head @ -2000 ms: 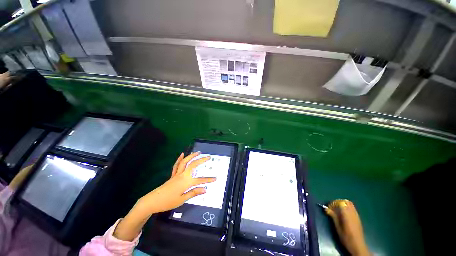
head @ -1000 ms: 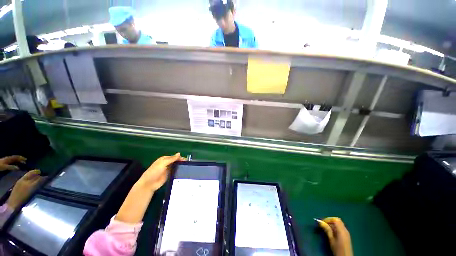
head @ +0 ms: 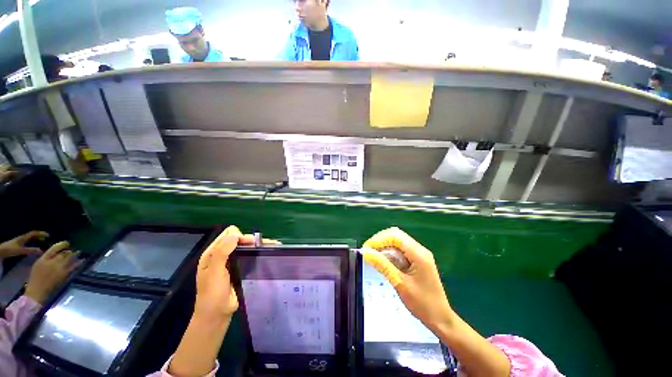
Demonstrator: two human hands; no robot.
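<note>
A tablet point(head: 289, 305) with icons on its screen and "S8" handwritten near its lower edge stands raised and tilted in front of me. My left hand point(head: 219, 276) grips its upper left corner. A small silver stub point(head: 258, 239) stands up from the top edge beside my left fingers. My right hand point(head: 405, 274), with yellow finger cots, is at the upper right corner, pinching a thin pale-tipped stick point(head: 359, 251) against or close to that corner. Its other end is hidden. A second tablet point(head: 394, 320), screen lit white, lies to the right, partly behind my right hand.
A black tray point(head: 173, 305) with two grey-screened tablets stands at left, beside another worker's hands point(head: 55, 269). Dark stacked trays point(head: 623, 294) stand at right. A grey partition point(head: 221, 103) with an instruction sheet point(head: 324, 166) and yellow paper runs behind; two people in blue are beyond it.
My left hand moved from the screen to the tablet's top corner, and the tablet has been raised. My right hand came from the mat at right to the tablet's upper right corner.
</note>
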